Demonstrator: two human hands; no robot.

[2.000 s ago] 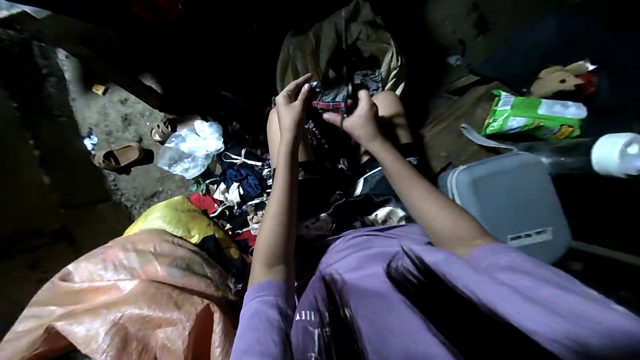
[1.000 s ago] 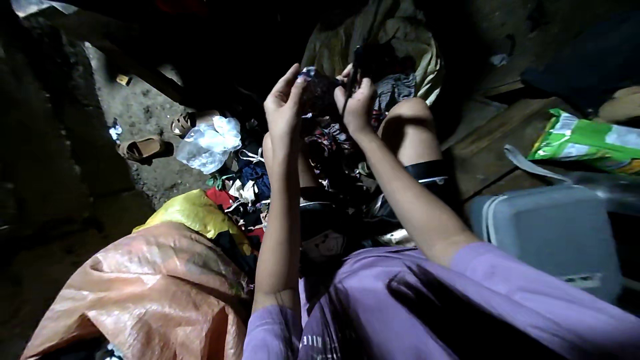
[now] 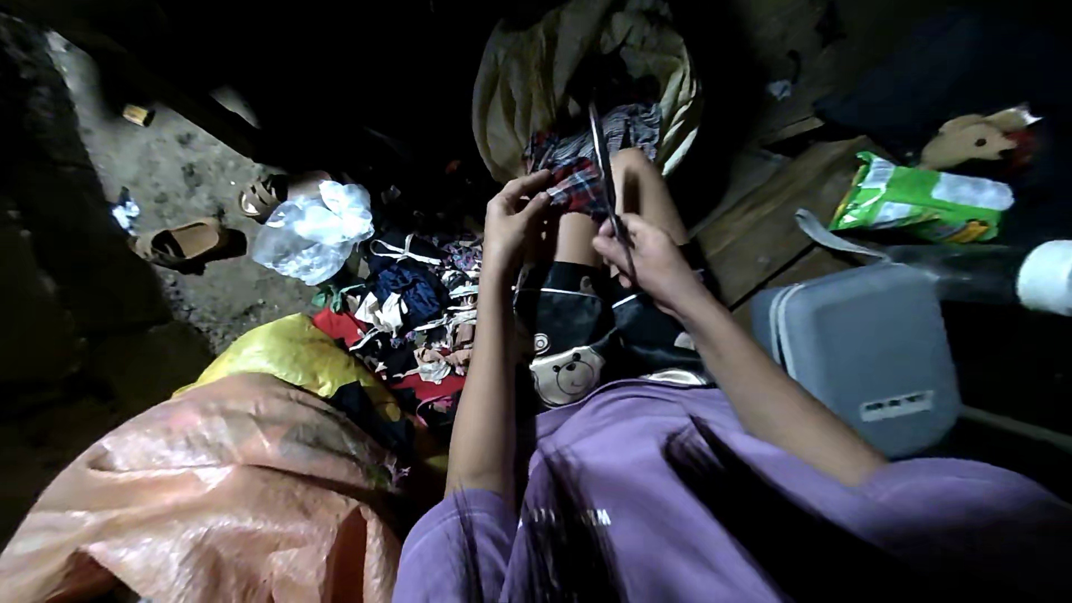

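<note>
My left hand (image 3: 517, 213) pinches the near edge of a red and blue plaid cloth (image 3: 579, 186) above my knees. In my right hand (image 3: 649, 255) is a dark, long-bladed tool (image 3: 601, 155), its blade pointing away from me beside the cloth; whether it is scissors or a knife I cannot tell. Behind the plaid cloth, a grey cloth (image 3: 630, 127) lies at the mouth of an open, pale yellowish sack (image 3: 511, 92). A heap of cloth scraps (image 3: 419, 306) in many colours lies to the left of my legs.
An orange plastic sack (image 3: 226, 486) and a yellow one (image 3: 280, 356) stand at near left. Further left are a clear plastic bag (image 3: 316, 230) and brown sandals (image 3: 186, 241). At right are a grey case (image 3: 867, 352), a green packet (image 3: 925, 201), a white-capped bottle (image 3: 1047, 276) and wooden boards (image 3: 775, 213).
The dark bundle held up between my hands one second ago is no longer raised there; plaid cloth now hangs by my left hand. The blade in my right hand now stands out plainly beside it.
</note>
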